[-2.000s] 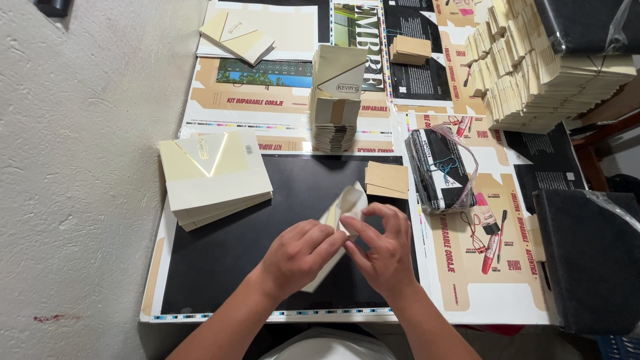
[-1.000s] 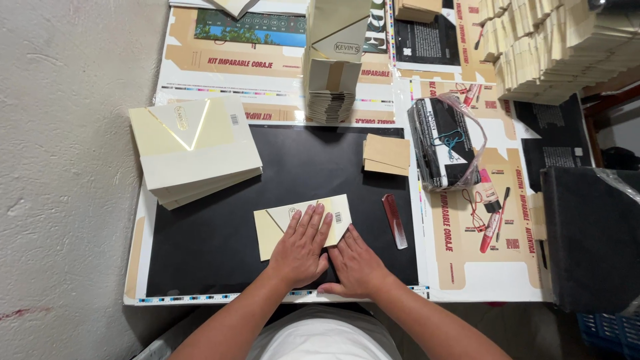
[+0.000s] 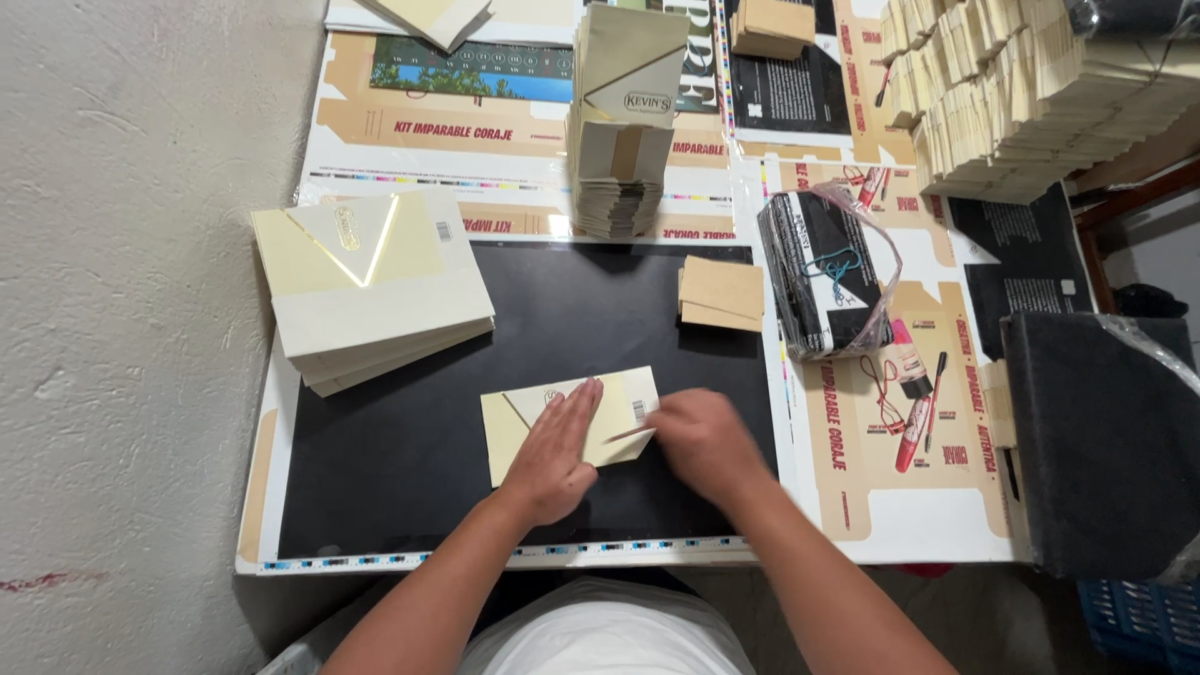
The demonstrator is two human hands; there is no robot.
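A cream folded paper envelope [image 3: 614,422] with a triangular flap design lies on the black sheet [image 3: 403,469]. Flat on its middle rests my left hand [image 3: 553,445], holding nothing. My right hand [image 3: 703,436], blurred, is closed on a thin reddish strip-like tool [image 3: 628,435] over the envelope's right end. To the left sits a stack of larger cream paper pieces [image 3: 375,272] with gold lines. Small tan cards [image 3: 722,292] lie in a pile near the black sheet's upper right.
A stack of folded cream envelopes [image 3: 630,103] stands beyond the black sheet. A plastic-wrapped black bundle [image 3: 820,272] lies right, below large cream stacks [image 3: 1041,94]. A black block-like object [image 3: 1106,441] is at the right edge, and a wall [image 3: 141,328] borders the left.
My right hand has left the envelope's surface and taken hold of the reddish tool, which lay on the black sheet a second ago. My left hand remains on the envelope.
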